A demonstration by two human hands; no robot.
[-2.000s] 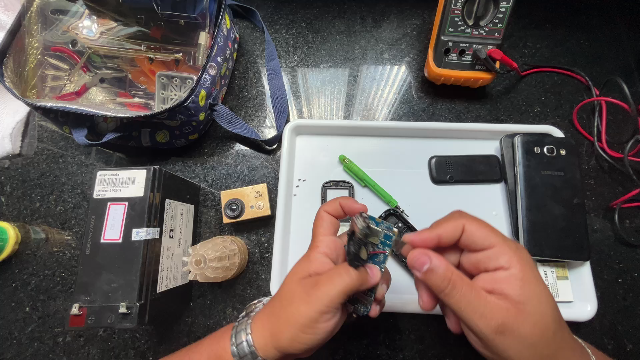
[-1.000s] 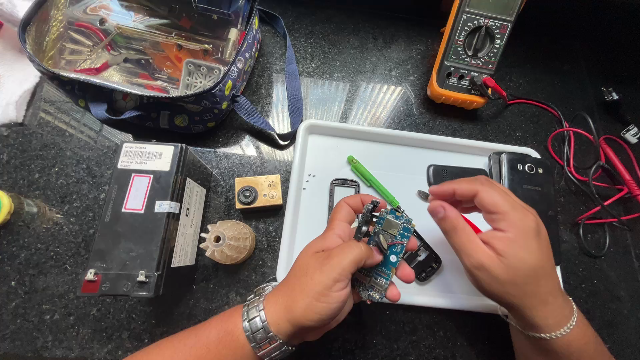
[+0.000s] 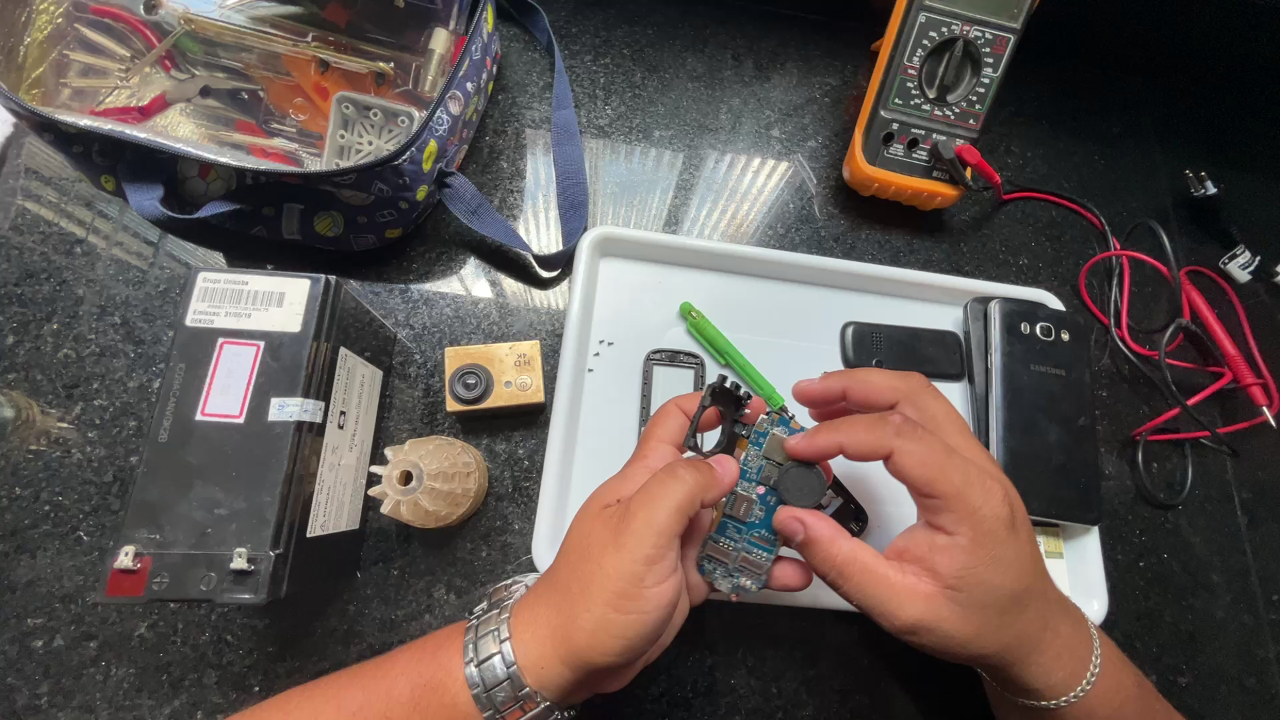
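My left hand (image 3: 640, 540) holds a blue phone circuit board (image 3: 745, 520) and a black plastic frame piece (image 3: 715, 415) with a round opening. My right hand (image 3: 930, 520) is at the board's right side, its thumb and fingers around a round dark disc (image 3: 801, 484); whether the disc is attached to the board I cannot tell. Behind the hands, on a white tray (image 3: 620, 300), lie a green screwdriver or pen-like tool (image 3: 730, 352), a black phone front bezel (image 3: 673, 365) and a black back cover (image 3: 902, 350). Another black phone housing part (image 3: 848, 510) is partly hidden by my right hand.
Black smartphones (image 3: 1045, 420) rest on the tray's right side. A multimeter (image 3: 935, 90) with red and black leads (image 3: 1120, 270) lies beyond. Left are a black battery (image 3: 250, 430), gold action camera (image 3: 493, 377), beige carved object (image 3: 432, 482) and a tool bag (image 3: 330, 210). Small screws (image 3: 598, 355) dot the tray.
My right hand has come back to the board from the right, where it held a small piece a second ago. The board now lies more face-up than two seconds ago.
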